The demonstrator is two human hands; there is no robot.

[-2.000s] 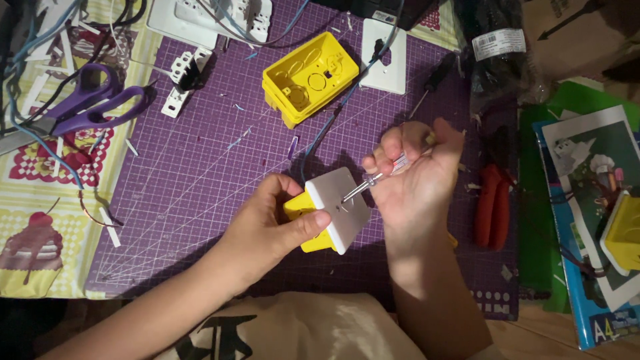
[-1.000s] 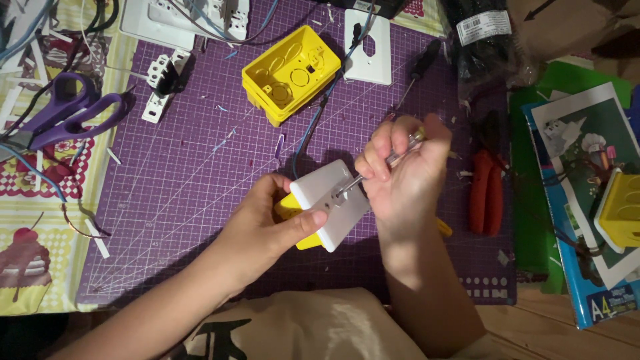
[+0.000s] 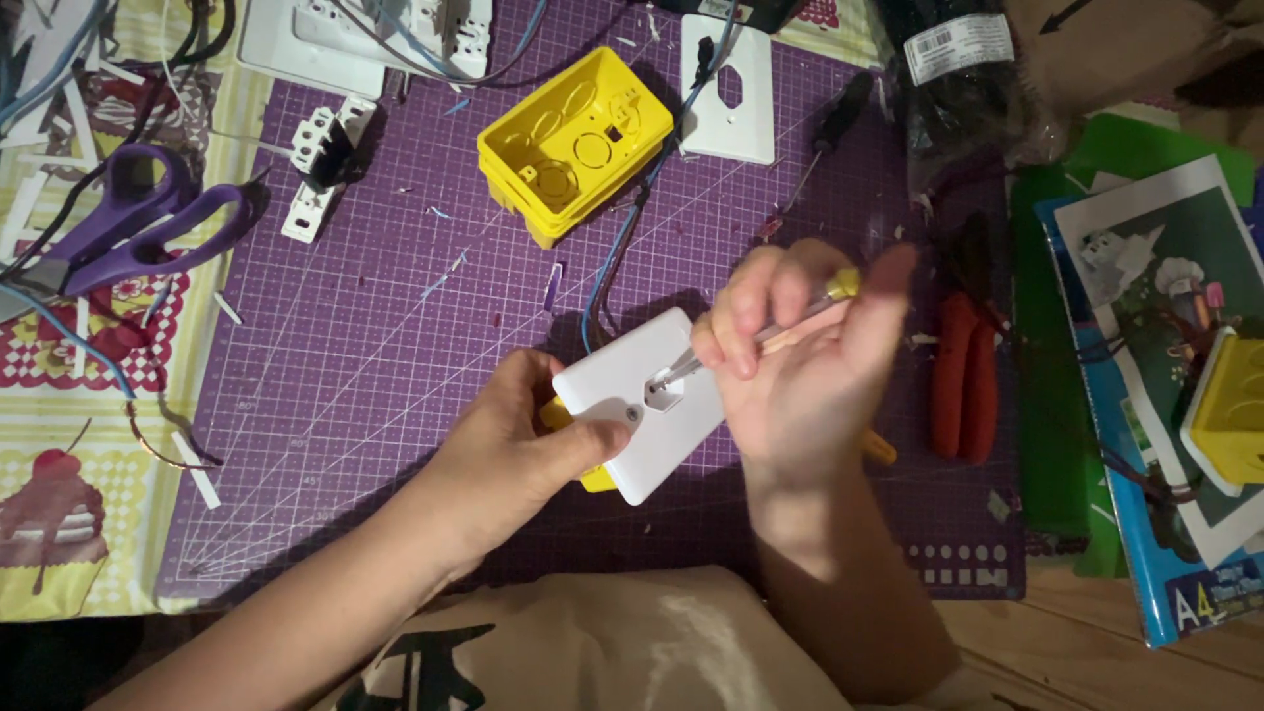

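My left hand grips a yellow electrical box with a white outlet cover plate on its front, thumb on the plate's edge. A screw shows near the plate's middle, beside the hexagonal socket opening. My right hand holds a screwdriver with a clear handle and yellow end; its shaft slants down to the plate, near the socket opening. Whether the tip touches a screw I cannot tell. Blue and dark wires run from behind the plate toward the top of the view.
On the purple cutting mat lie an empty yellow box, a white cover plate, a black-handled screwdriver, red-handled pliers and a white socket module. Purple-handled scissors lie left; a blue A4 pad lies right.
The plate has turned in my left hand, so its front faces the view more and the socket opening shows plainly. My right hand still holds the screwdriver against or close to it.
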